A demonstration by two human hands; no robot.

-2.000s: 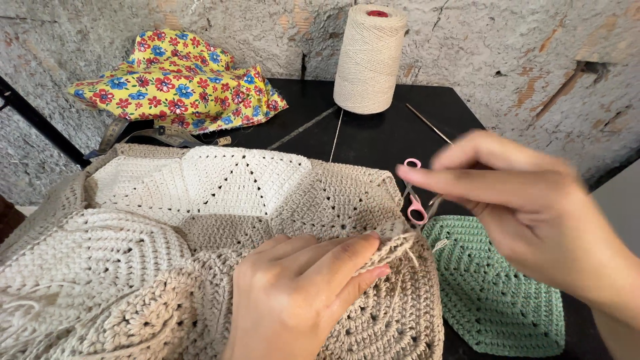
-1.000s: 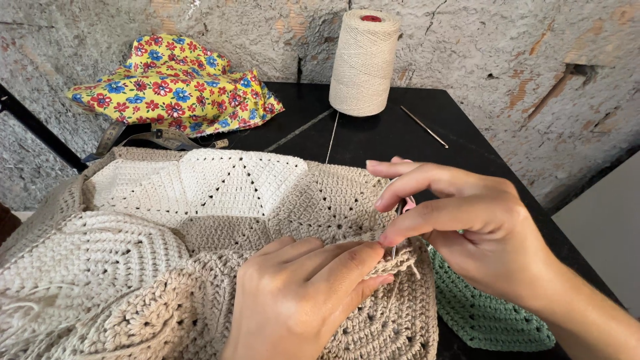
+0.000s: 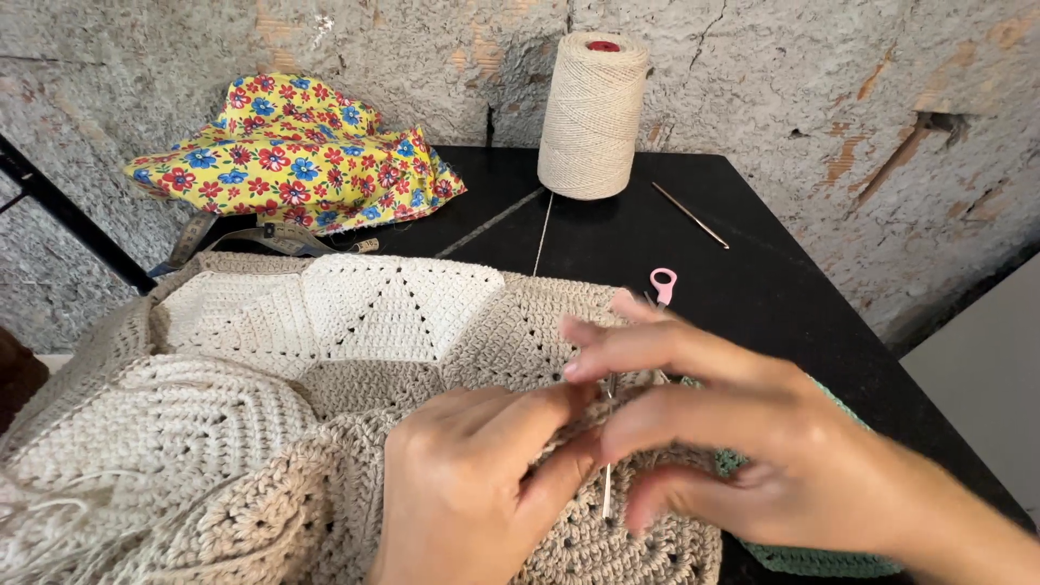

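A crocheted blanket (image 3: 374, 305) of white, cream and beige motifs lies bunched across the near side. My left hand (image 3: 479, 479) pinches the edge of its beige part between thumb and fingers. A thin metal tool (image 3: 607, 491), likely a needle or hook, stands roughly upright in the beige crochet between my hands. My right hand (image 3: 731, 422), slightly blurred, is beside that tool with its fingers spread; whether a fingertip touches it is unclear. Pink-handled scissors (image 3: 663, 286) lie just beyond my right fingers, partly hidden. A green crocheted piece (image 3: 821, 561) shows under my right hand.
On the black table (image 3: 764, 301) stand a cone of cream yarn (image 3: 593, 118), with a strand running toward the blanket, and a crochet hook (image 3: 691, 215). Yellow floral cloth (image 3: 301, 166) and a tape measure (image 3: 284, 240) lie at the back left. A rough wall (image 3: 772, 73) rises behind.
The right hand was blurred above the scissors, then came down to the beige edge beside my left hand. Its fingers have since spread, and the thin metal tool now shows. The left hand keeps its hold.
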